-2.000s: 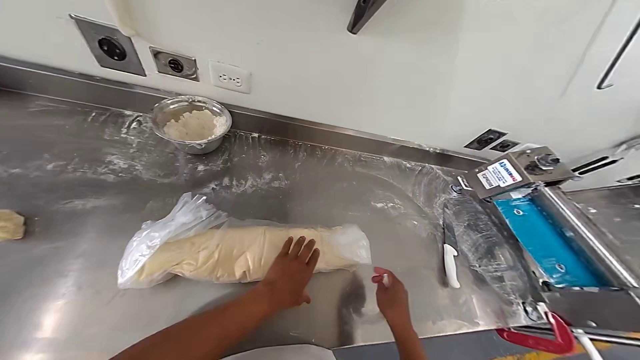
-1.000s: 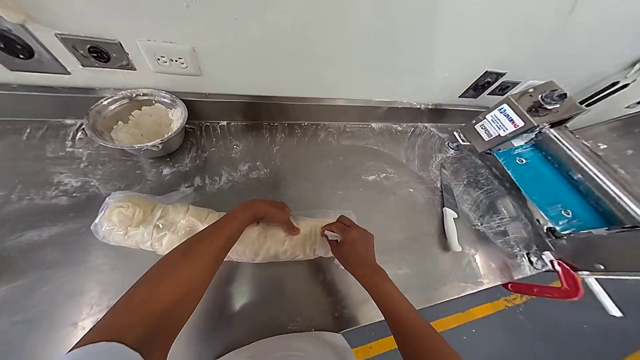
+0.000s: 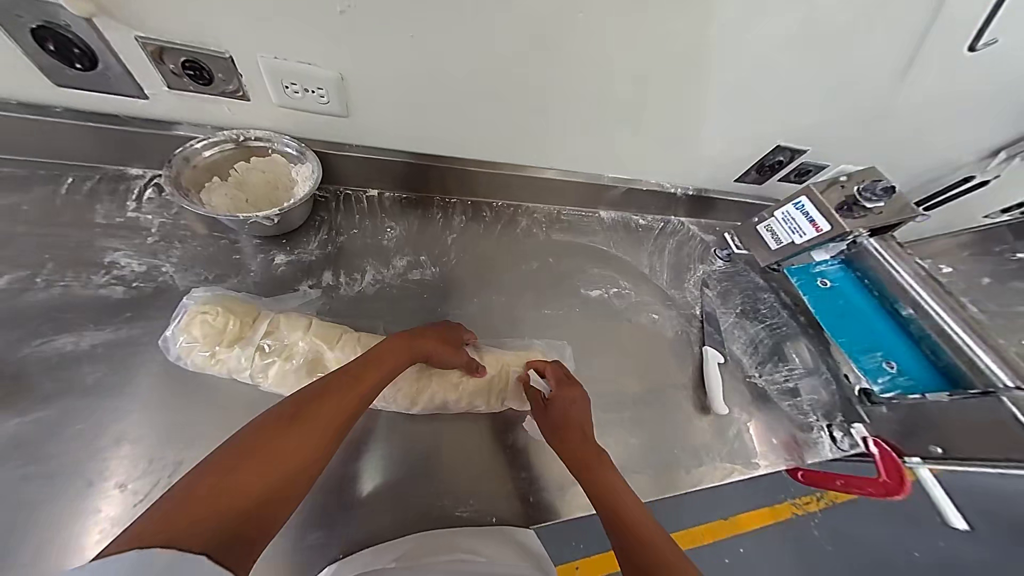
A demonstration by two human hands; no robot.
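A long roll of pale dough in a clear plastic bag (image 3: 300, 352) lies on the steel worktable, slanting slightly down to the right. My left hand (image 3: 444, 348) rests on top of the bag right of its middle, thumb and fingers spread against the plastic. At the bag's right end, my right hand (image 3: 558, 400) pinches the plastic between thumb and fingers. A small whitish piece, perhaps plastic, shows under the right hand. To the right of both hands lies a knife with a white handle (image 3: 714, 380), its blade pointing to the back.
A metal bowl of flour (image 3: 242, 182) stands at the back left by the wall. At the right is a steel roller machine with a blue plate (image 3: 876, 328), and a red clamp (image 3: 868, 476) at the table's edge. Flour streaks the steel worktable (image 3: 632, 448).
My right hand, beside the bag's right end two seconds ago, has come onto that end and grips the plastic. The bag's upper face looks different, with distinct dough lumps at its left.
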